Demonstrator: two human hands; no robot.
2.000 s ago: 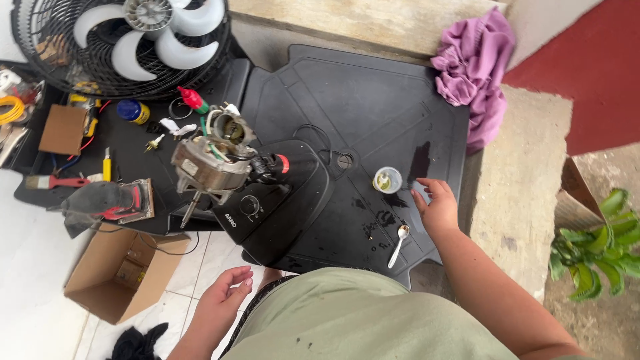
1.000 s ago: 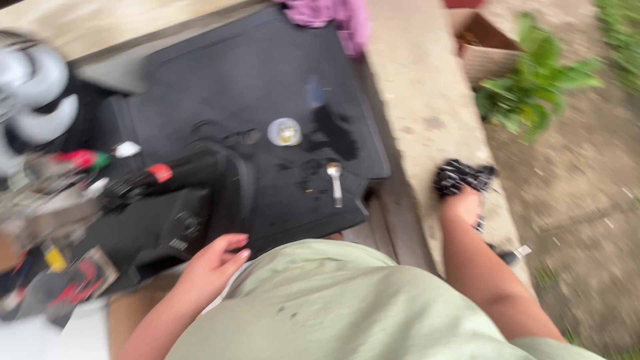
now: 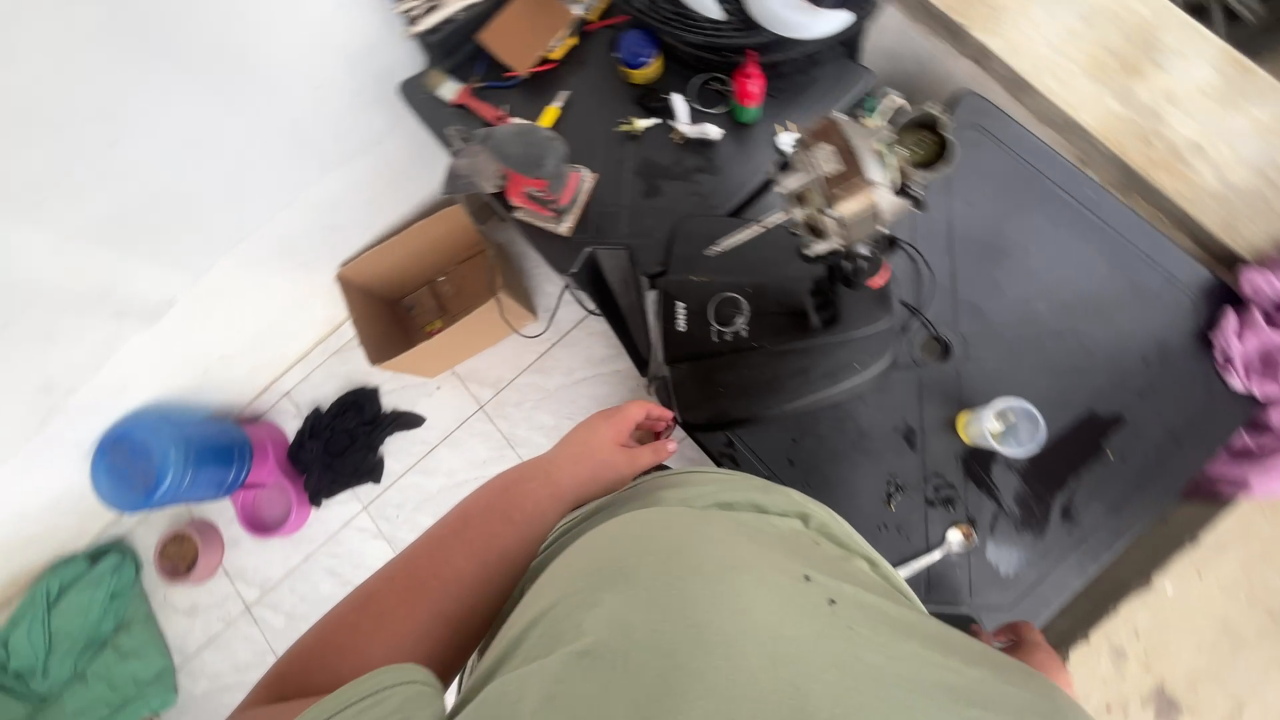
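My left hand [image 3: 622, 450] is near the table edge below the fan's black base [image 3: 780, 330], its fingers curled; whether it holds anything is unclear. At the lower right, my right hand [image 3: 1030, 650] is mostly hidden by my shirt, close to the table's front corner, and its fingers are blurred. A fan motor [image 3: 835, 190] with its shaft pointing left stands on the base. To the right, a clear plastic cup [image 3: 1018, 427] lies or stands beside a wet patch on the black table [image 3: 1090, 220]. A white spoon [image 3: 940, 550] rests nearer to my body.
An electric sander [image 3: 535, 175], a paintbrush [image 3: 470, 100], a red bottle [image 3: 748, 88] and a blue-and-yellow container [image 3: 638, 55] are on the table's left part. An open cardboard box [image 3: 430, 290], a black cloth [image 3: 350, 440] and a blue jug [image 3: 165, 458] are on the tiled floor. Purple cloth [image 3: 1250, 340] lies far right.
The view swung right, then back left. My right hand was near the cup at first, then out over the ledge holding a dark patterned cloth; now it is low by the table corner.
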